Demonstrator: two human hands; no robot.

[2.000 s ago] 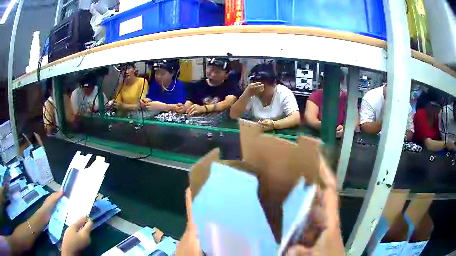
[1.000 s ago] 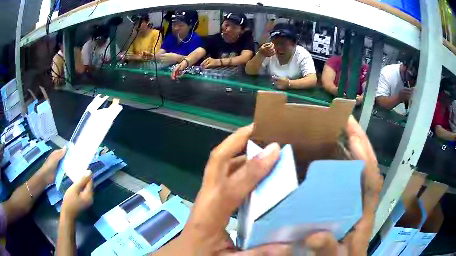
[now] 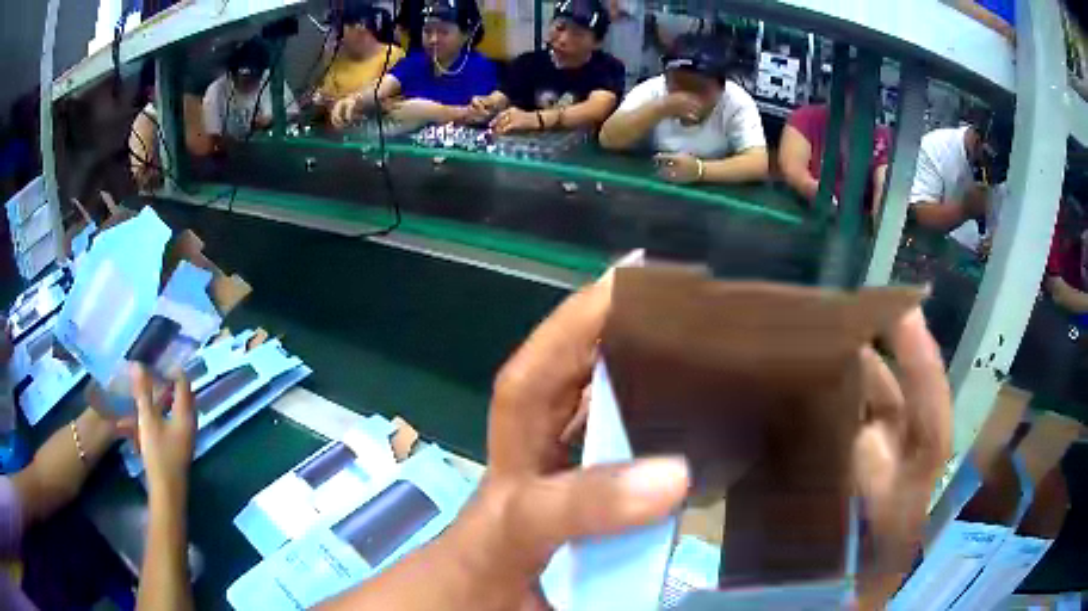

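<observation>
An erected carton (image 3: 764, 394) is held up close in front of me, hollow, with its brown inside facing me and a pale blue and white outer side at lower left. My left hand (image 3: 549, 442) grips its left side, the thumb lying across a white flap. My right hand (image 3: 901, 442) holds its right side, partly hidden behind the carton and blurred. Flat cartons (image 3: 382, 525) with dark printed pictures lie on the green bench below, left of my left hand.
A neighbour's hands (image 3: 161, 430) hold a pale blue carton at the left, above more flat cartons (image 3: 239, 388). Finished open cartons (image 3: 978, 537) stand right, by the white post (image 3: 1014, 263). A dark green conveyor (image 3: 358, 287) runs across; seated workers are beyond it.
The carton in my hands has turned and tilted, so its brown interior now shows, and my left thumb has moved lower. The neighbour's white-faced carton has become an opened blue one.
</observation>
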